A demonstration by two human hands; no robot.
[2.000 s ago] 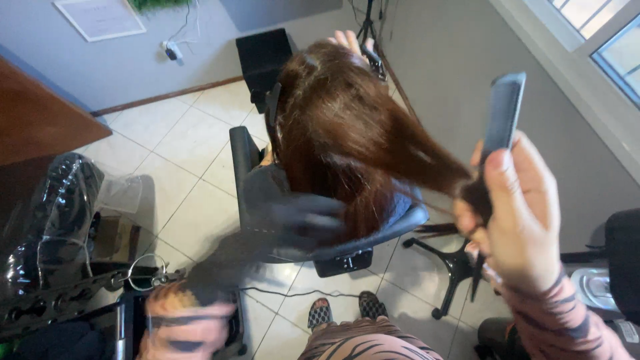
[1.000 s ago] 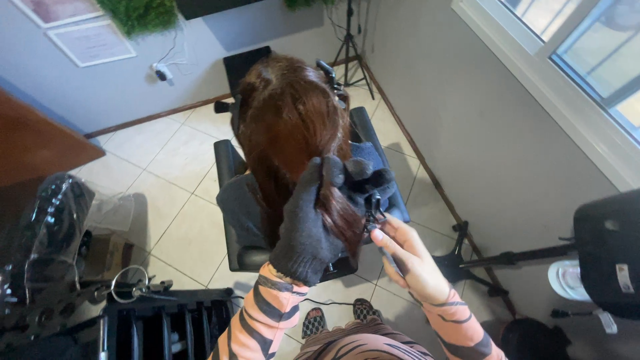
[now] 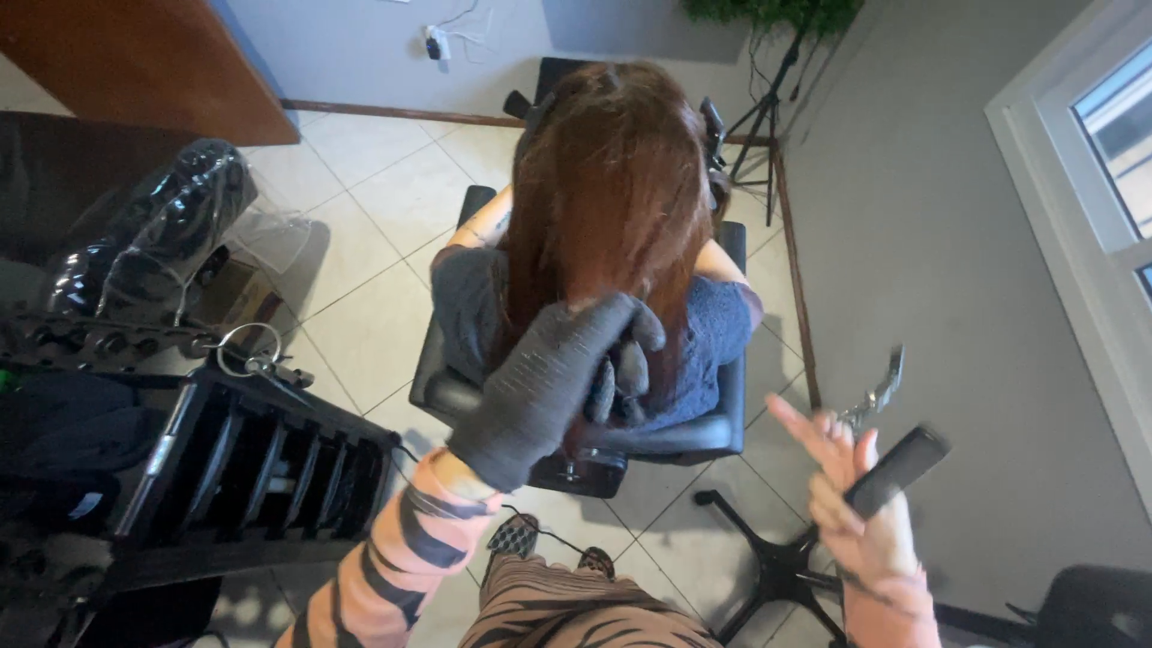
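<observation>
My left hand [image 3: 567,387], in a dark grey knit glove, is closed around a gathered section of long reddish-brown hair [image 3: 621,198] behind a seated person's back. The person wears a blue-grey top [image 3: 711,360] and sits in a black salon chair [image 3: 670,441]. Dark hair clips [image 3: 713,135] sit at the right side of the head. To the right of the chair, my bare right hand [image 3: 855,504] holds a dark comb [image 3: 898,468] against the palm and a silver hair clip [image 3: 877,391] at the fingers.
A black salon trolley [image 3: 261,486] with a metal ring stands at the left, beside plastic-wrapped black items [image 3: 153,234]. A black wheeled base [image 3: 778,576] is at lower right. A tripod [image 3: 769,117] stands at the back wall, and a window [image 3: 1080,117] is at the right.
My gloved left hand has closed on the gathered hair. My right hand, near the hair a second ago, has moved away to the right with a clip and the comb.
</observation>
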